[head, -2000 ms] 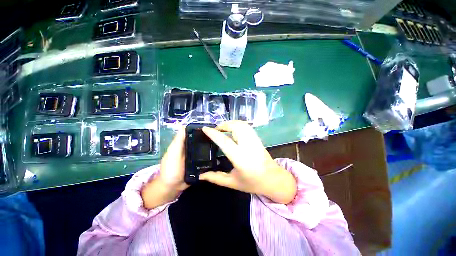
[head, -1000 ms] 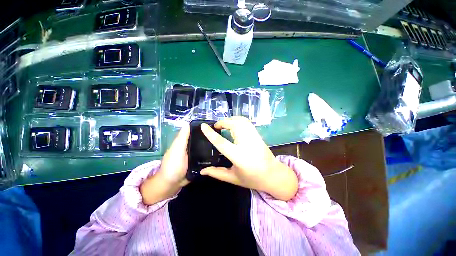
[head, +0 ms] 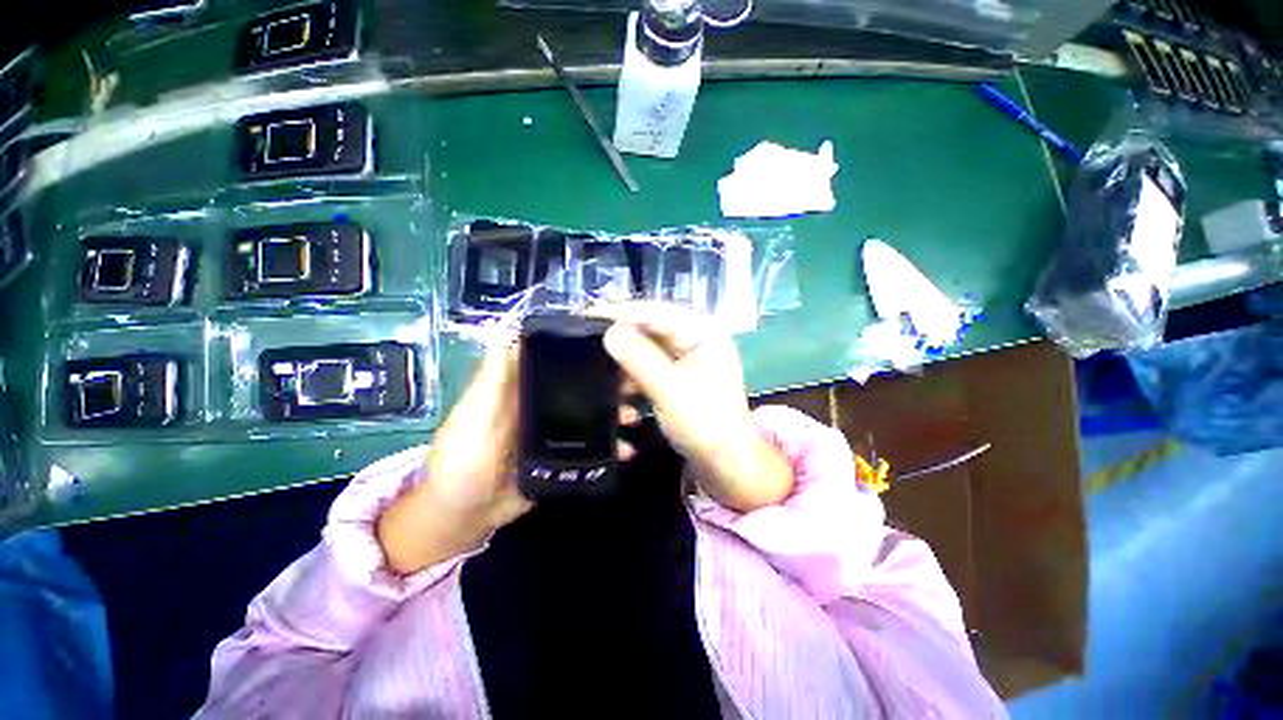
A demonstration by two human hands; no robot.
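Observation:
A black phone-like unit (head: 567,401) is upright in front of my chest, its dark window facing me and small keys at its lower end. My left hand (head: 479,447) is closed around the unit's left side. My right hand (head: 690,394) is at the unit's upper right, thumb and index finger near its top right corner; some of its fingers are hidden behind the unit. A clear pack of dark squarish pieces (head: 493,273) lies just beyond my hands.
Clear blister trays (head: 211,369) with black units are at left. A white bottle (head: 657,101), thin tool (head: 587,113) and crumpled wipe (head: 777,180) lie beyond. A wrapped pack (head: 1116,253) is at right, above an open carton (head: 1027,521) with an orange piece (head: 872,474).
My right thumb and fingers have moved off the unit's face to its upper right edge, showing the window and keys. An orange piece now shows over the carton.

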